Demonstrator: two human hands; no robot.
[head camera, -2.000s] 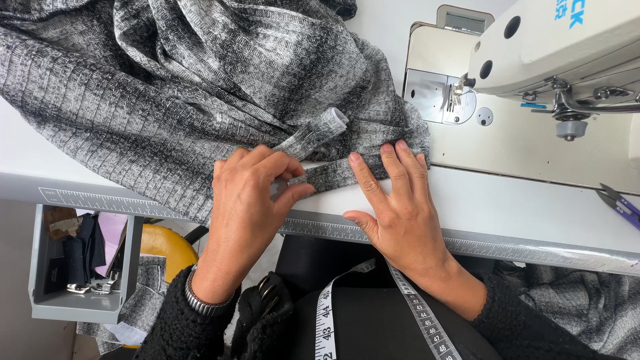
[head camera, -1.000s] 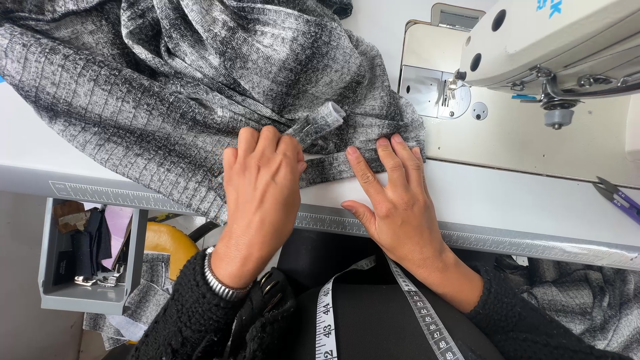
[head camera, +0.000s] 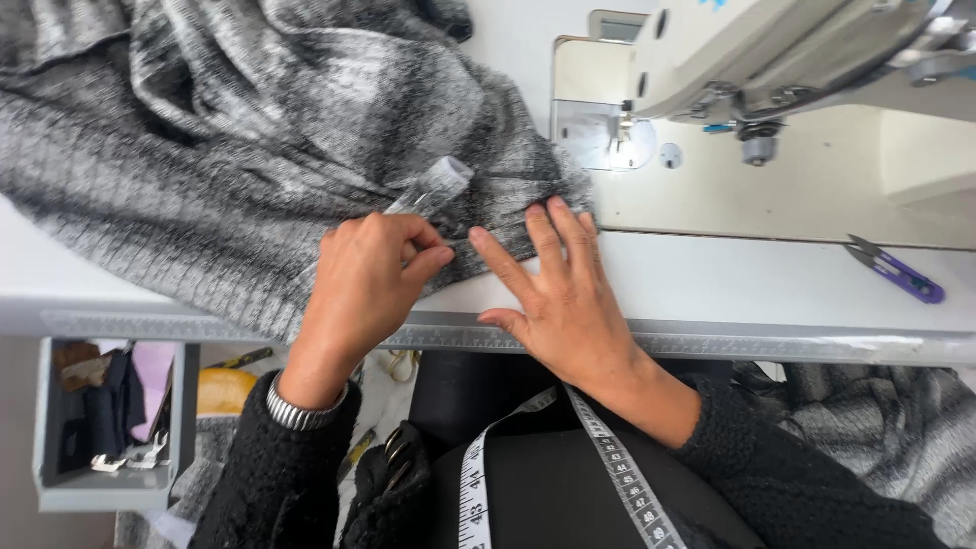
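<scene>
Grey mottled knit fabric (head camera: 305, 114) lies in folds across the left and middle of the white table. My left hand (head camera: 374, 267) pinches the fabric near its front edge between thumb and forefinger. A narrow folded strip of the same cloth, with a pale end (head camera: 450, 174), sticks out just beyond those fingers. My right hand (head camera: 560, 290) rests flat with spread fingers; its fingertips press on the fabric's edge and its palm is over the table. The needle and presser foot of the sewing machine (head camera: 625, 130) stand beyond my right fingertips, off the cloth.
Purple thread snips (head camera: 896, 271) lie at the right. A measuring scale (head camera: 473, 335) runs along the table's front edge. Below it at the left hangs an open grey drawer (head camera: 114, 499) with cloth scraps and metal parts. A tape measure (head camera: 473, 488) hangs over my front; more grey fabric (head camera: 862, 427) is at the lower right.
My left hand has turned from knuckles up over the cloth, so that its thumb and forefinger pinch show again. My right hand has stayed on the fabric's edge.
</scene>
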